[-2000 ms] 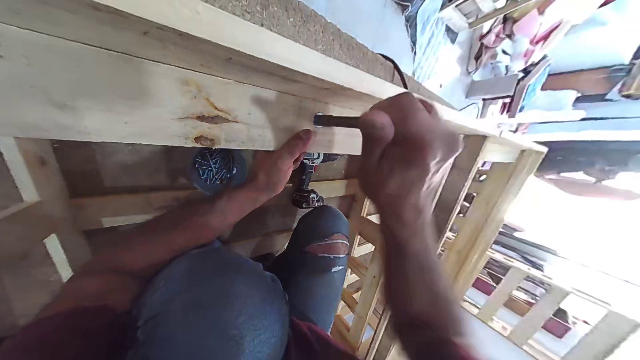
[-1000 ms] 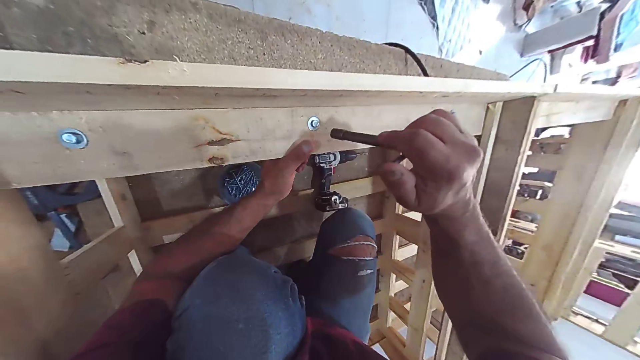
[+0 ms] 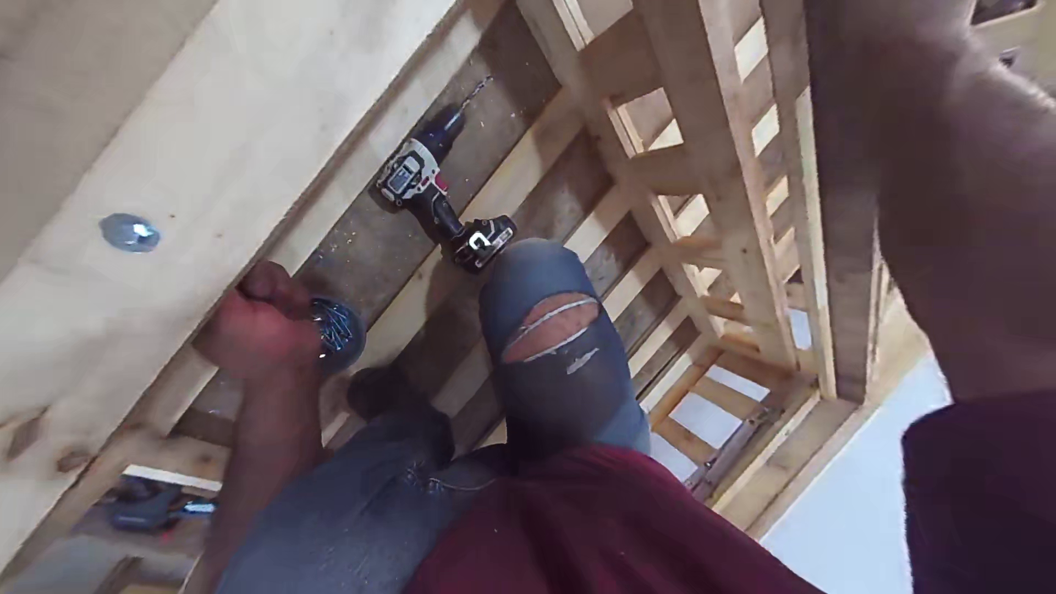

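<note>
My left hand is at the lower edge of a pale wooden board, its fingers curled; whether it grips the edge is unclear. Just right of it is a round container of screws, partly hidden by the hand. A bolt head with a washer sits in the board's face. Beyond the container, a cordless drill with a bit fitted lies on the wooden slats. My right forearm rises at the right edge; the right hand is out of view, and so is whatever it holds.
Slatted wooden framing stands to the right. More slats run under the drill and around my knees. A dark tool lies at the lower left, below the board. A knot marks the board near its lower edge.
The view has swung strongly. My right hand, which held a dark rod-like tool near the bolt, has gone out of view. My left hand has left the spot beside the bolt and is near the screw container.
</note>
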